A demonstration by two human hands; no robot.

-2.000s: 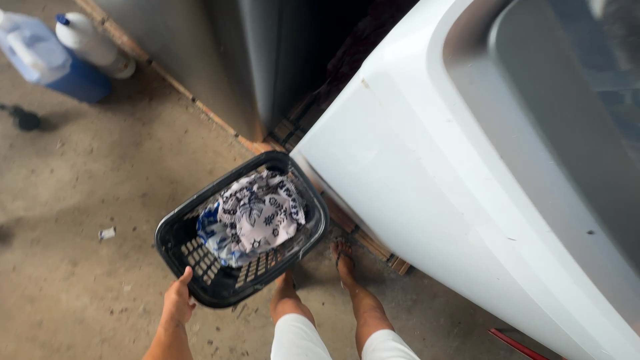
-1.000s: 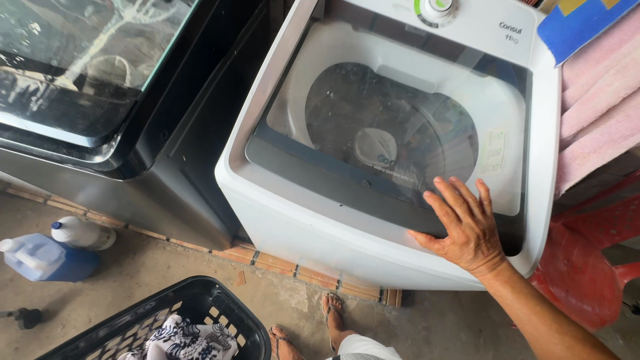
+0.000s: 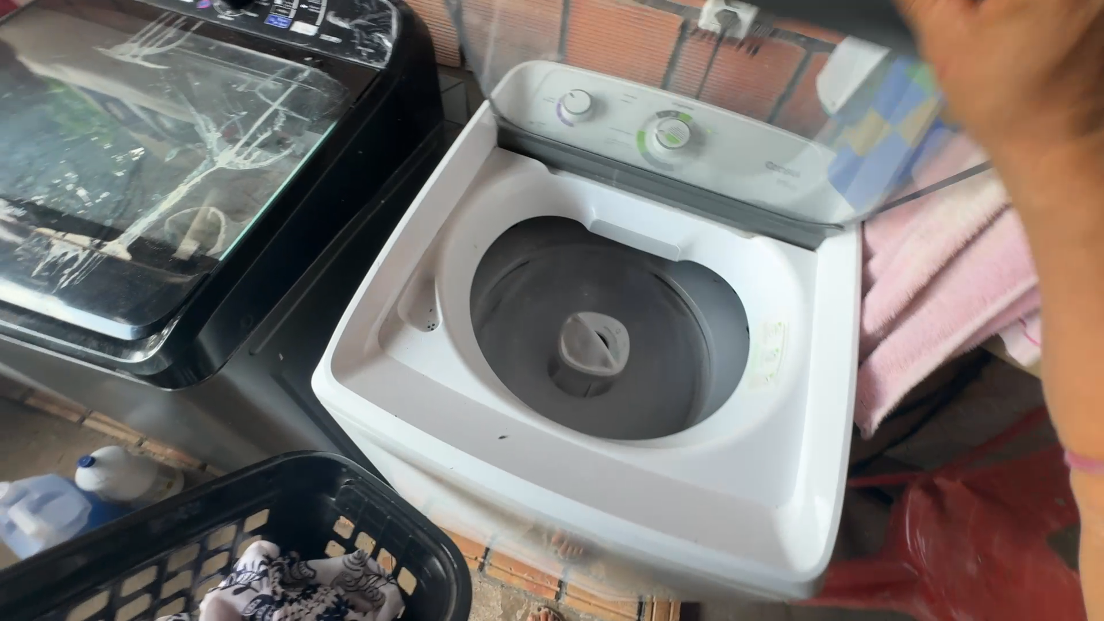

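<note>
My right hand, blurred and partly cut off at the top right, grips the dark edge of the raised clear lid of a white top-loading washing machine. Below the lid, the grey drum shows no laundry, and an agitator stands in its middle. A black plastic laundry basket is at the bottom left, close to the machine's front. Patterned white and dark fabric lies inside it. My left hand is out of view.
A dark washing machine with a glass lid stands to the left. Two plastic containers are on the floor. Pink fabric and a red plastic chair are at the right; a brick wall is behind.
The white machine's lid was down with my right hand over its front edge; now it is raised and my hand is higher. The basket shows nearer in view.
</note>
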